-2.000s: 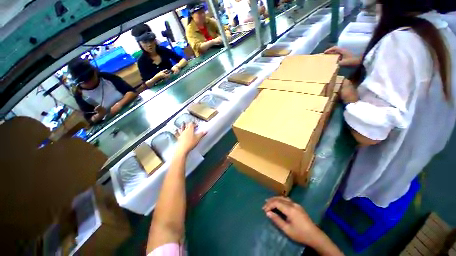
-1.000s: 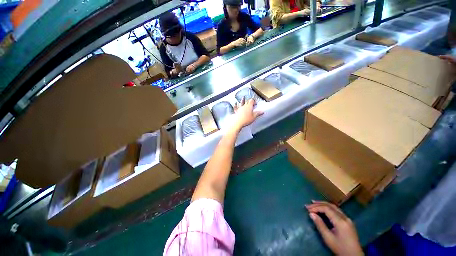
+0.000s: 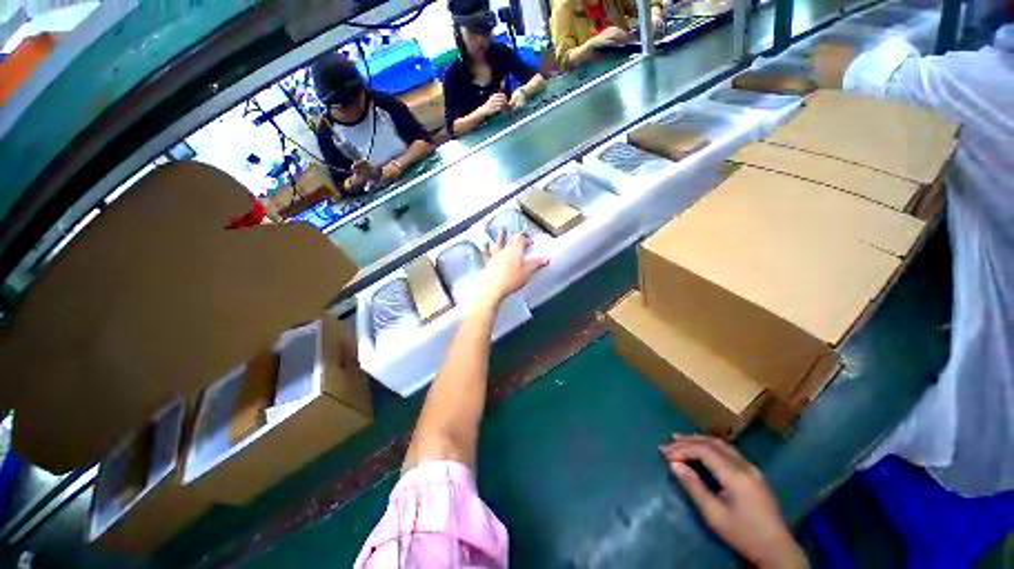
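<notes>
My left hand (image 3: 509, 270) reaches across to the row of foam trays on the belt. Its fingers are spread on a grey bagged product (image 3: 506, 226); it does not grip it. The nearest foam tray (image 3: 414, 363) holds two grey bagged units with a small brown accessory box (image 3: 427, 289) between them. Another accessory box (image 3: 552, 211) lies in the tray beyond. My right hand (image 3: 728, 489) rests on the green bench top, fingers slightly curled, holding nothing, in front of the stack of brown boxes (image 3: 767, 250).
Two open shipping cartons (image 3: 300, 428) with filled trays stand at left, a large brown flap (image 3: 156, 300) raised behind them. A person in a white top (image 3: 967, 145) reaches over the line at right. Workers sit across the green belt (image 3: 467, 178). A blue stool (image 3: 912, 522) is at lower right.
The view has turned left since two seconds ago, bringing the cartons in. The neighbour's arm now reaches over the trays at right. My left hand stays on the trays; my right stays on the bench.
</notes>
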